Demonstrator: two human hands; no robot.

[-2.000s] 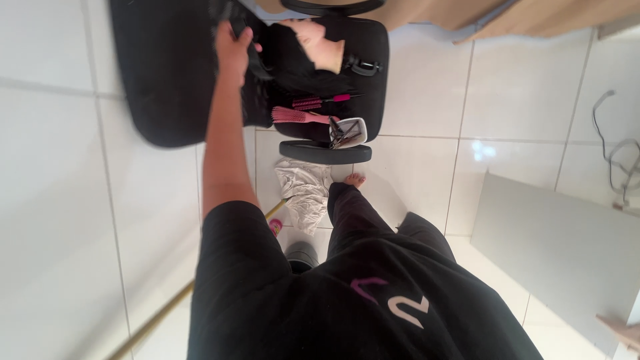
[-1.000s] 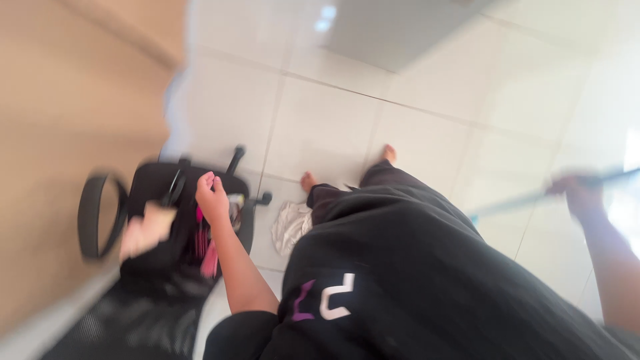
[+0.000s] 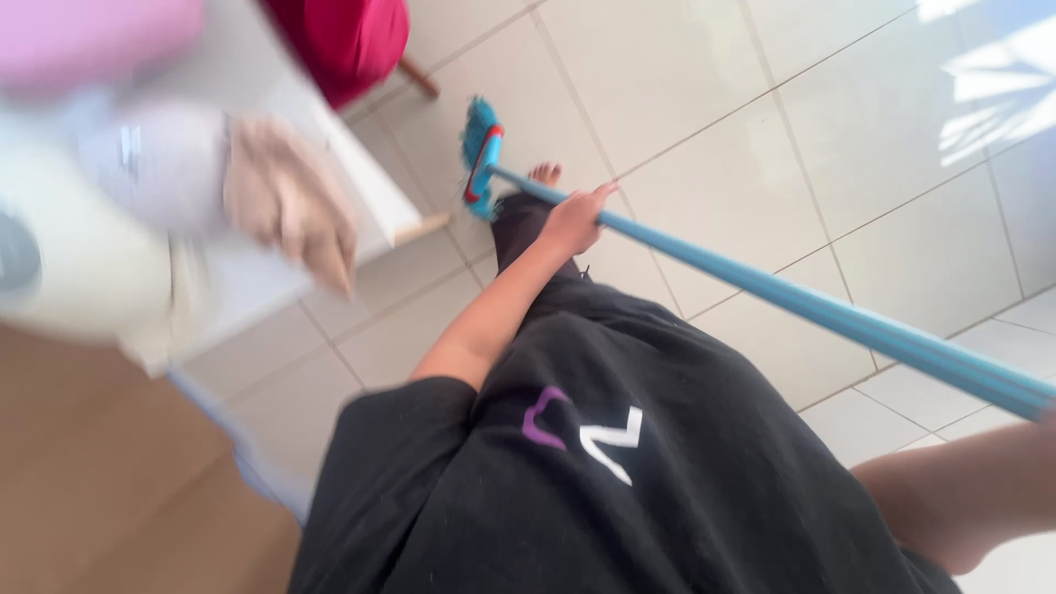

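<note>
A broom with a blue handle (image 3: 767, 293) slants from the right edge toward the upper middle. Its blue and red head (image 3: 483, 157) has blue bristles and rests close to my bare foot on the tiles. My left hand (image 3: 577, 221) wraps around the lower part of the handle, a short way from the head. At the right edge my right hand (image 3: 1048, 419) holds the upper part of the handle; most of that hand is cut off by the frame.
At left stands a white table (image 3: 363, 177) with a brown cloth (image 3: 289, 198) and blurred pale objects on it. A red-covered seat (image 3: 359, 41) with a wooden leg (image 3: 419, 77) is beyond it. A brown curtain-like surface (image 3: 124, 470) fills the lower left.
My left hand, empty over the black chair a second ago, now holds the broom handle. The view has swung away from the chair, and the broom head has come into sight.
</note>
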